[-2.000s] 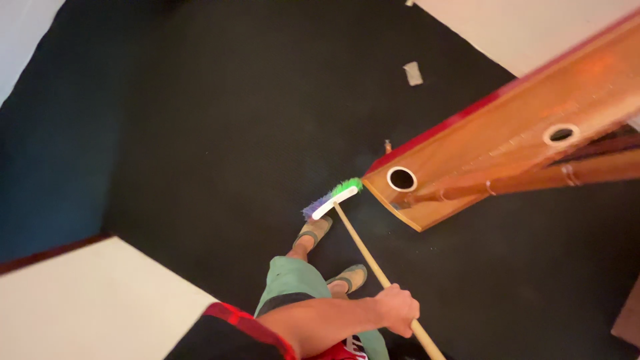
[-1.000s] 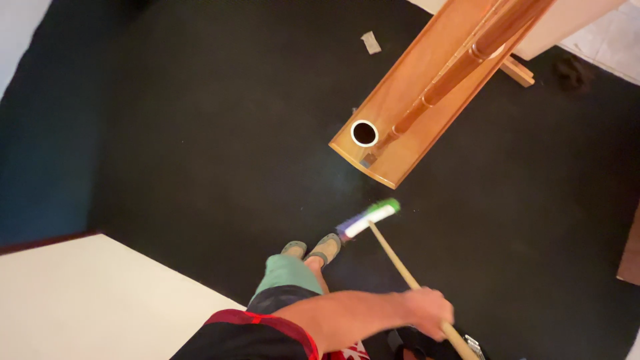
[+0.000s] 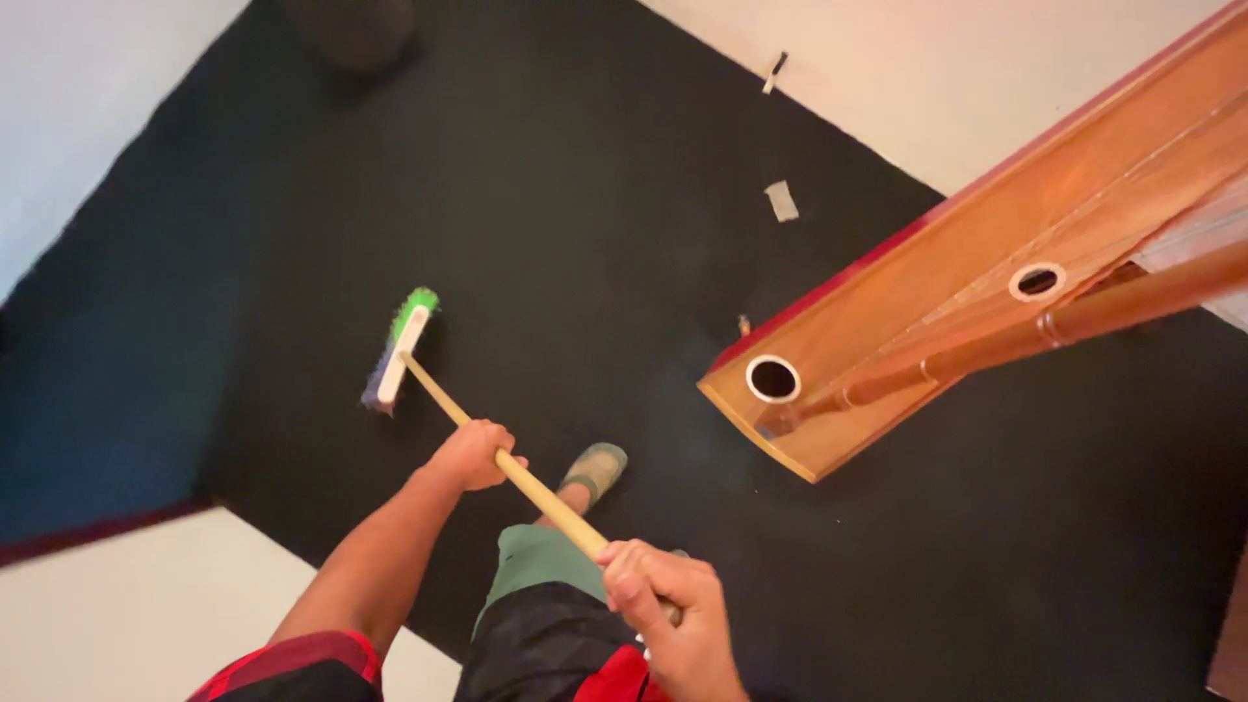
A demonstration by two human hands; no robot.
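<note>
A push broom with a white head (image 3: 403,359) and green and purple bristles rests on the dark floor, left of centre. Its pale wooden handle (image 3: 551,502) slopes down to the right, toward my body. Partway along the handle, my left hand (image 3: 476,455) is closed around it. My right hand (image 3: 668,590) grips the handle near its upper end. My sandalled foot (image 3: 593,470) shows just to the right of the left hand, beyond the handle.
A varnished wooden panel with round white-rimmed holes (image 3: 1092,210) and a rounded wooden pole (image 3: 985,353) reach in from the right. A pale scrap (image 3: 782,202) and a small dark-and-white object (image 3: 775,73) lie beyond. Pale surfaces border the dark floor (image 3: 546,195).
The broom head has moved to the left, away from my feet. My left hand now holds the handle; one second ago only one hand was seen on it.
</note>
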